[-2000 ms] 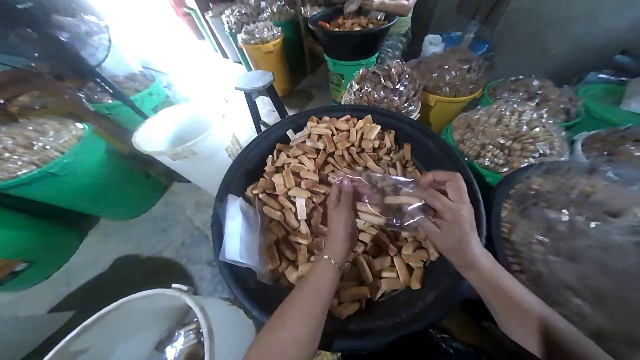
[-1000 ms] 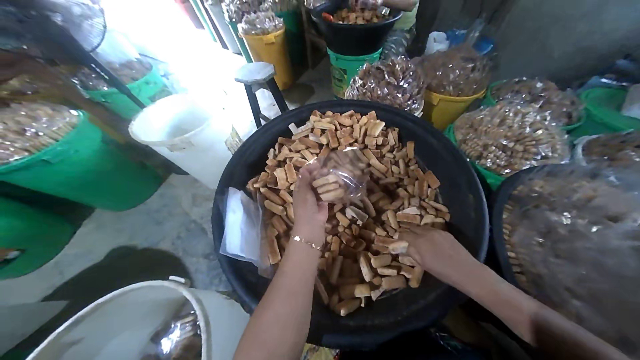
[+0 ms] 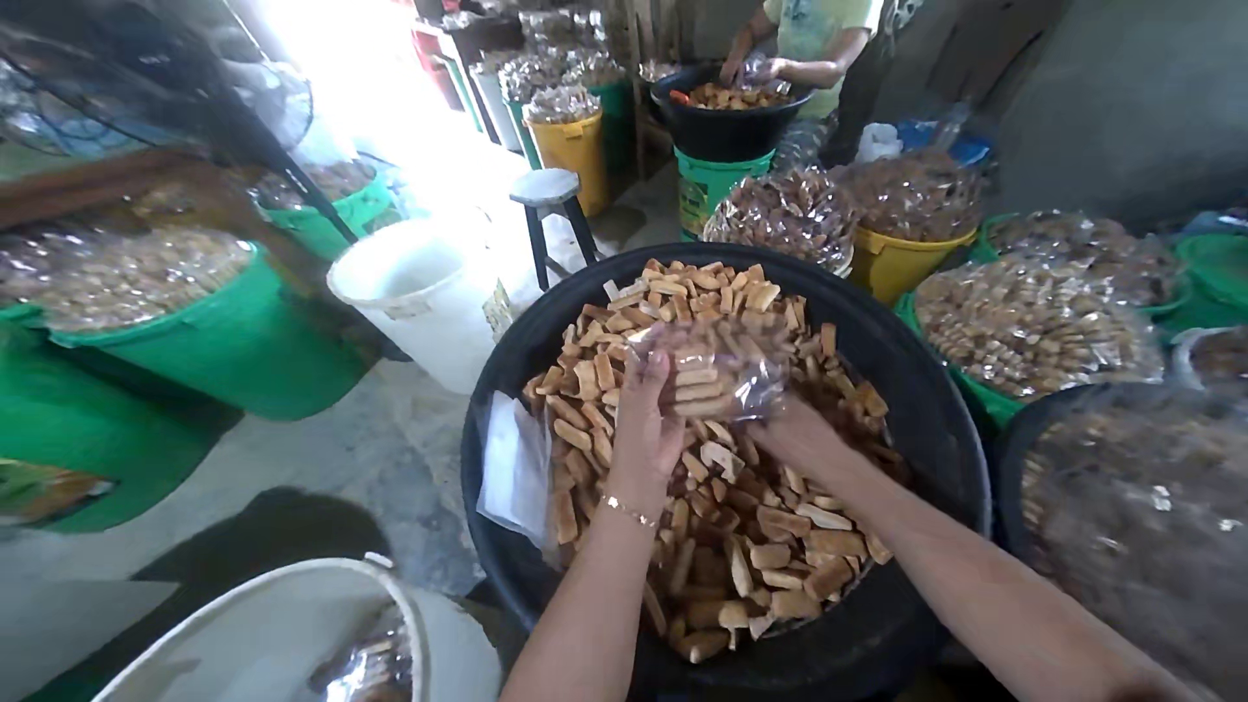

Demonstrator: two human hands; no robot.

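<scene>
Toasted bread sticks (image 3: 770, 556) fill a wide black tub (image 3: 951, 429) in front of me. My left hand (image 3: 648, 419) holds a clear plastic bag (image 3: 717, 375) with several bread sticks lying side by side in it, above the heap. At the bag's lower right is my right hand (image 3: 790, 429), blurred, its fingers partly hidden by the bag; whether it grips the bag is unclear. A stack of flat clear bags (image 3: 515, 468) rests on the tub's left inner side.
A white bucket (image 3: 429, 624) at lower left holds a filled bag. Another white bucket (image 3: 419, 292), a stool (image 3: 546, 187) and green tubs (image 3: 205, 341) stand left. Packed tubs (image 3: 1043, 331) line the right. A co-worker (image 3: 824, 49) handles a bag over a black basin (image 3: 726, 127) behind.
My right hand has come up from the bread sticks at the right to the bag. The bag, mostly flat two seconds ago, now holds several sticks. The view has tilted up.
</scene>
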